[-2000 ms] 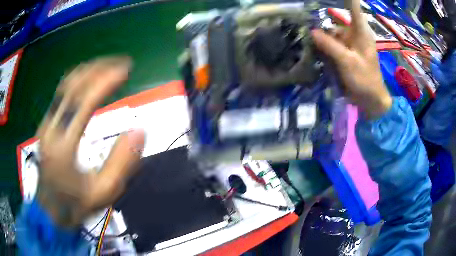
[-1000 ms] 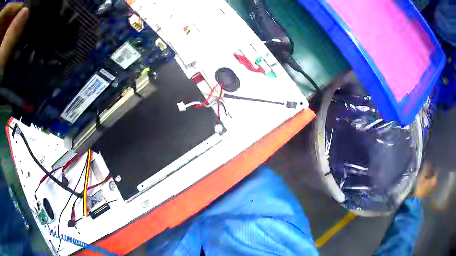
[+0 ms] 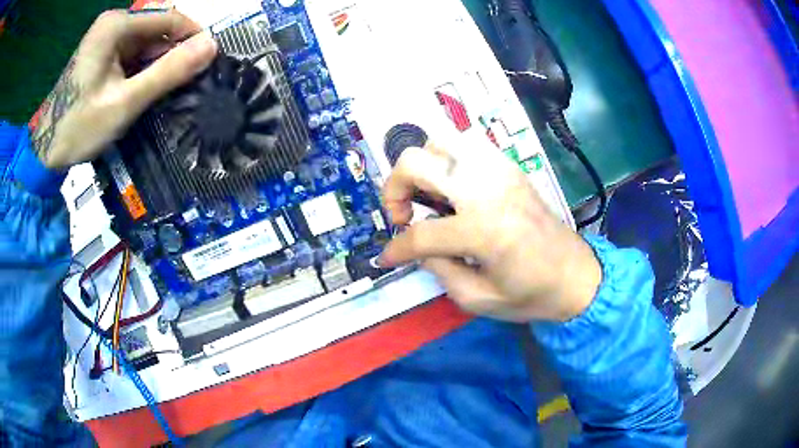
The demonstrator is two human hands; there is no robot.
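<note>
The blue motherboard [image 3: 289, 201] lies on the white back panel [image 3: 473, 79], its port edge along the panel's near edge. The black CPU cooler fan [image 3: 223, 114] sits on its silver fins. My left hand [image 3: 114, 83] is at the cooler's upper left, thumb and fingers bent around the cooler's edge. My right hand [image 3: 499, 236] is over the board's lower right corner, thumb and finger close together there. Whether it pinches anything small is hidden. A white-labelled SSD [image 3: 232, 249] and an orange-labelled RAM module [image 3: 131, 199] show on the board.
An orange-red foam pad [image 3: 289, 381] lies under the panel. Yellow, red and black wires [image 3: 121, 306] lie at the panel's left. A black electric screwdriver [image 3: 547, 79] and its cord lie on the green surface to the right. A blue tray with pink lining [image 3: 701, 131] is at far right.
The motherboard has gone from being held above the panel to lying over the black sheet. My right hand has come in at the board's lower right. My left hand is now at the cooler.
</note>
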